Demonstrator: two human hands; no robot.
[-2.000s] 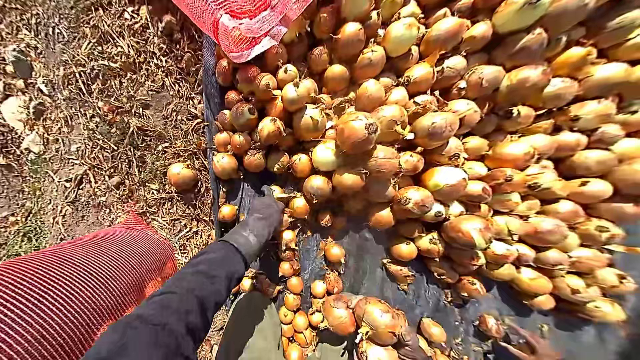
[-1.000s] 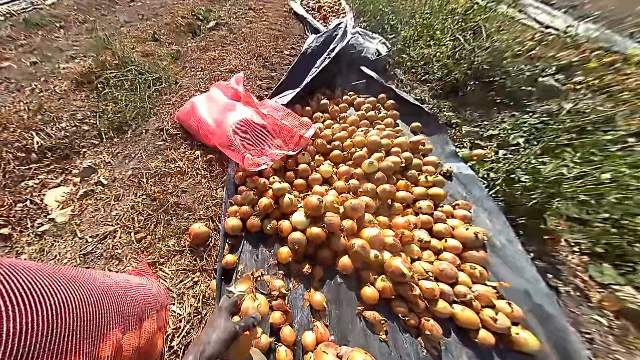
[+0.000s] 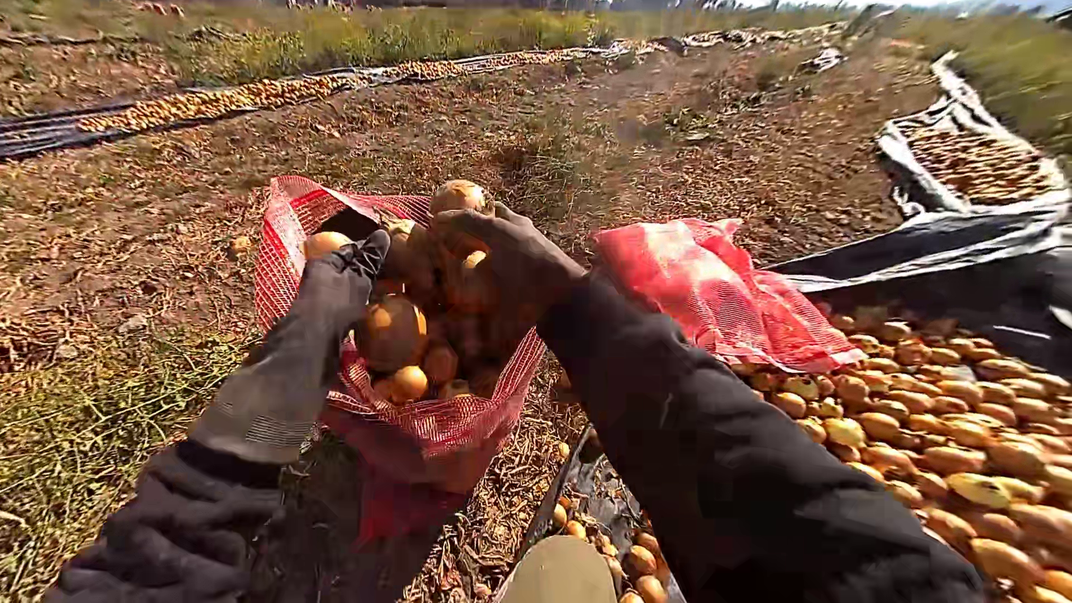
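Observation:
A red mesh sack [image 3: 456,427] stands with its mouth open in front of me, several onions [image 3: 394,333] inside it. Over the sack's left side is my gloved left hand [image 3: 339,268], its fingers against an onion [image 3: 327,244] at the rim. My gloved right hand [image 3: 519,251] is curled around onions at the upper right of the mouth, one onion [image 3: 458,196] showing above its fingers. Both hands hold onions over the sack; how many is blurred and partly hidden. To the right, a flat red mesh sack [image 3: 712,289] lies beside a large heap of onions [image 3: 946,435].
The heap lies on black plastic sheeting [image 3: 963,268]. Farther back at right, another sheet bears onions [image 3: 980,163]. A long row of onions [image 3: 226,100] crosses the upper left. Dry stalks and soil cover the ground, with weeds [image 3: 109,435] at lower left. My knee [image 3: 561,574] shows below.
The view has swung left and up. My hands are now over the open sack with onions; one second ago a gloved hand was at the onions on the sheet.

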